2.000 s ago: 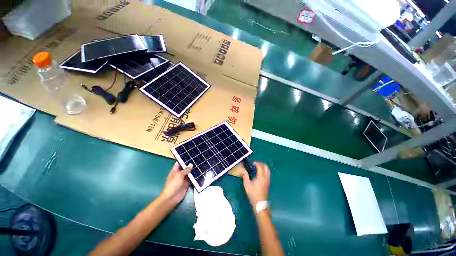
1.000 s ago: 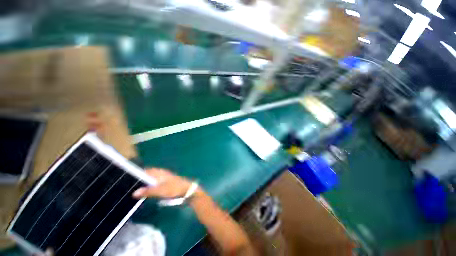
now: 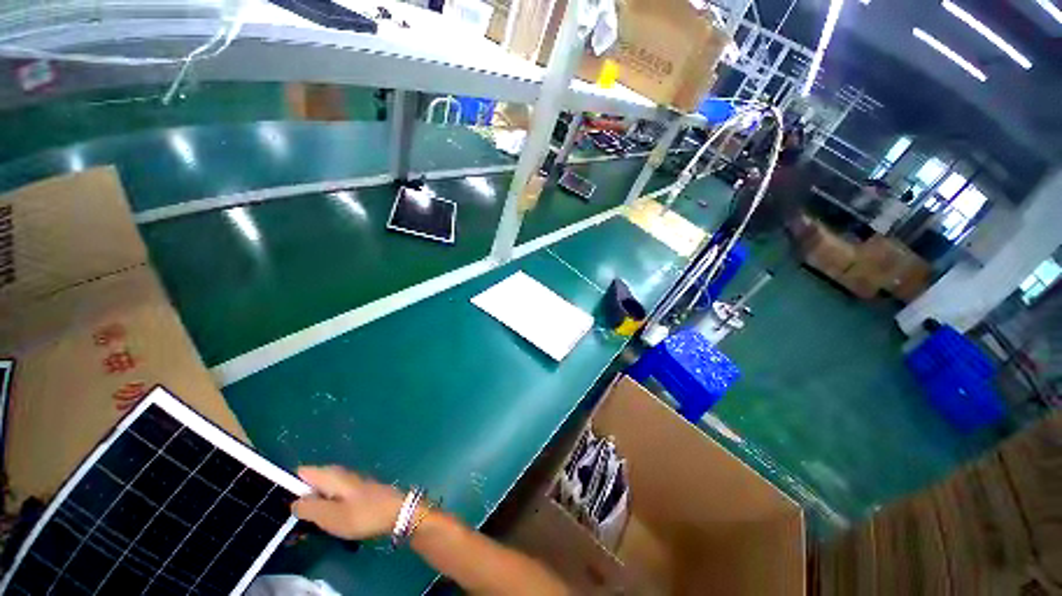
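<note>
A solar panel (image 3: 157, 512), black with white grid lines and a pale frame, is at the lower left, its lower edge cut off by the picture. My right hand (image 3: 349, 505), bare with a bracelet at the wrist, grips the panel's right corner. My left hand is not in view. A white cloth (image 3: 291, 586) shows partly at the bottom edge, below the panel. Brown cardboard (image 3: 87, 291) lies on the green bench behind the panel. A flat white packet or sleeve (image 3: 533, 314) lies further right on the bench.
An open carton (image 3: 722, 501) with white packets (image 3: 595, 483) inside stands beside the bench, near a blue stool (image 3: 689, 370). A black and yellow object (image 3: 624, 307) sits at the bench edge. Another panel (image 3: 422, 215) lies beyond the white rail. A shelf post (image 3: 536, 134) rises there.
The view has swung to the right, bringing the carton and stool into view. The panel now shows larger at the lower left. My left hand has left the picture; my right hand has moved onto the panel's corner.
</note>
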